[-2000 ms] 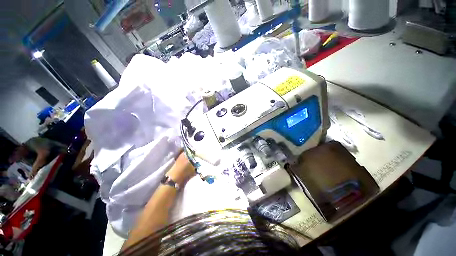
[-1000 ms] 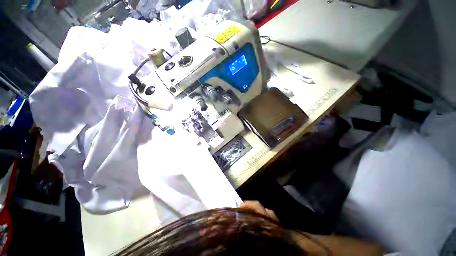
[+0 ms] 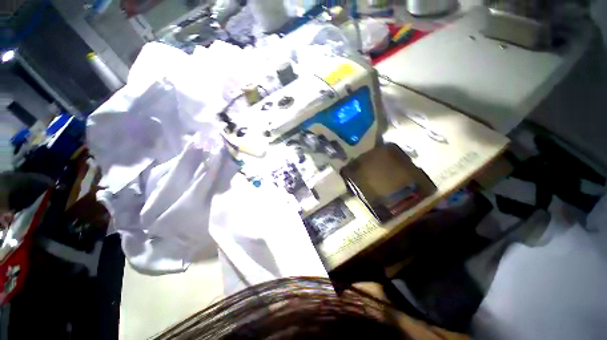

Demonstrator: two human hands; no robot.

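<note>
The overlock machine (image 3: 319, 113) stands on the pale table with its display lit. A flat white fabric panel (image 3: 266, 232) runs from the needle area towards me over the table's front edge. A large crumpled pile of white fabric (image 3: 160, 159) lies left of and behind the machine. My right hand (image 3: 367, 291) is blurred at the bottom edge, just right of the panel's near end; hair covers part of it, and its fingers and any grip cannot be made out. My left hand is not in view.
A brown tray (image 3: 389, 179) sits right of the machine, beside a dark scrap opening (image 3: 329, 219). Thin pale items (image 3: 426, 126) lie behind the tray. White pieces (image 3: 546, 285) are low at the right. A neighbouring white table (image 3: 466, 66) adjoins behind.
My left hand, on the fabric left of the machine two seconds ago, is out of view. My right hand has come into view at the bottom. The camera view has shifted.
</note>
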